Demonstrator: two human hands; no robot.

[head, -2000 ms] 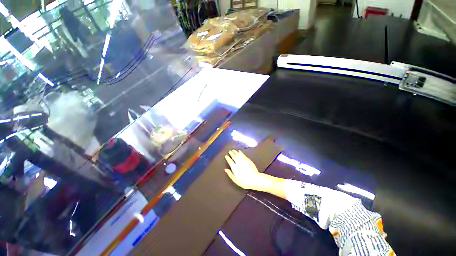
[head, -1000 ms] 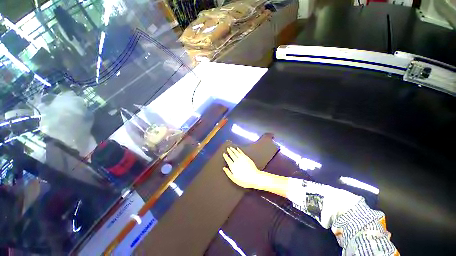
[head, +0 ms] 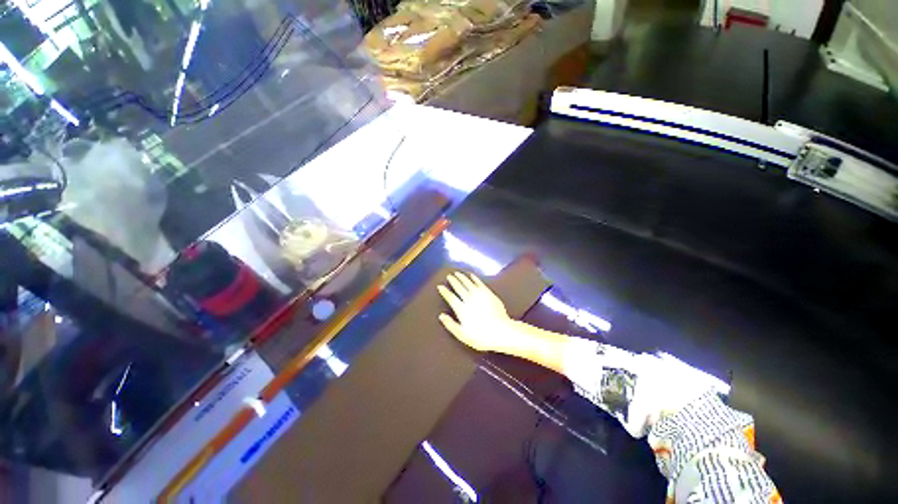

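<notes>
My right hand (head: 477, 313) lies flat, palm down with fingers spread, on the upper part of a long olive-brown strip (head: 394, 379). The strip lies slantwise on a glossy clear sheet, with a maroon-brown fabric panel (head: 463, 433) beside it on the right. A long orange-yellow edge strip (head: 325, 340) runs along the left side. A large transparent cover (head: 266, 108) with dark curved lines stands raised at the left. My left hand is not in view.
Behind the cover are a red and black object (head: 222, 281) and a clear bag with pale contents (head: 307, 239). A black machine bed (head: 689, 246) with a white rail (head: 670, 126) fills the right. Wrapped brown bundles (head: 423, 44) sit at the back.
My right hand stays flat on the strip at nearly the same spot. The raised cover's curved lines have shifted in view, and the camera view has moved slightly.
</notes>
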